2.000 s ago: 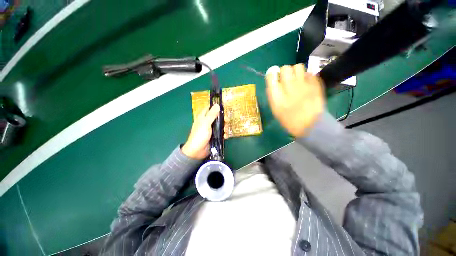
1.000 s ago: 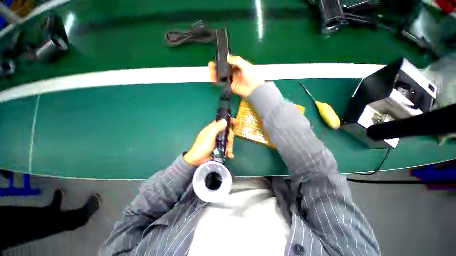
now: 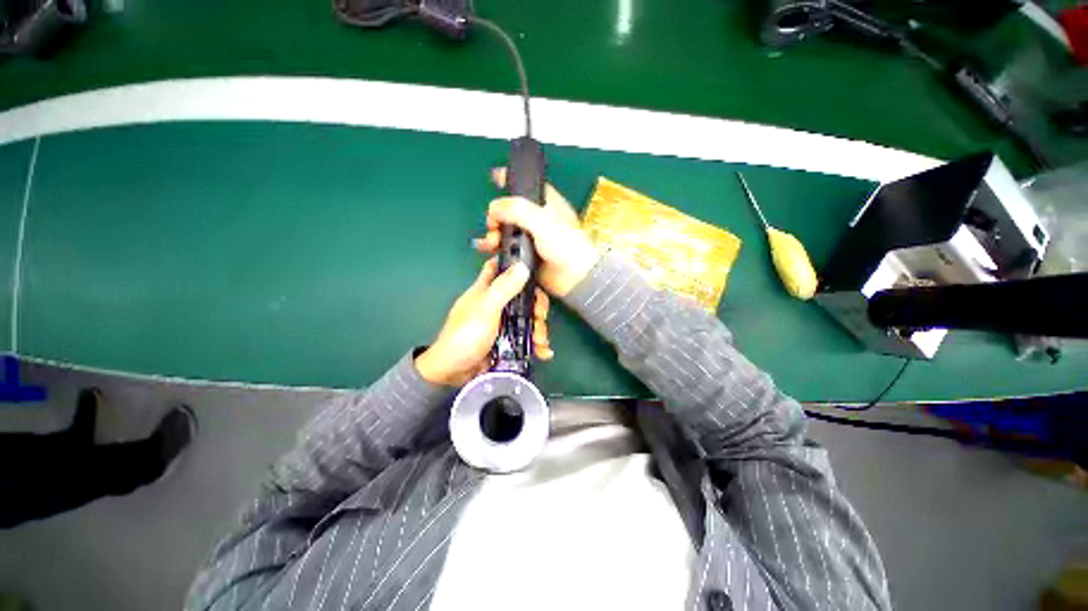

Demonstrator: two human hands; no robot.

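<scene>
A black hair dryer unit (image 3: 500,421) with a pale grey-white ring and dark centre hangs head-down just in front of my body. My left hand (image 3: 469,328) grips its slim handle near the head. My right hand (image 3: 537,233) is closed around the dark handle sleeve (image 3: 525,167) at the cord end of the handle. The sleeve covers the upper handle, and inner parts show below it. The thin power cord (image 3: 521,74) runs from the sleeve's far end over the white strip. My fingers hide part of the handle.
The amber work pad (image 3: 663,242) lies right of my hands, then a yellow-handled screwdriver (image 3: 790,263) and the screw feeder (image 3: 914,277). The black electric screwdriver (image 3: 990,308) hangs across the feeder. More units (image 3: 797,20) lie on the conveyor. A person's legs (image 3: 72,460) show at lower left.
The sleeve has moved down along the cord onto the handle, with my right hand around it. Earlier my right hand was by the yellow screwdriver. The view has turned and shifted.
</scene>
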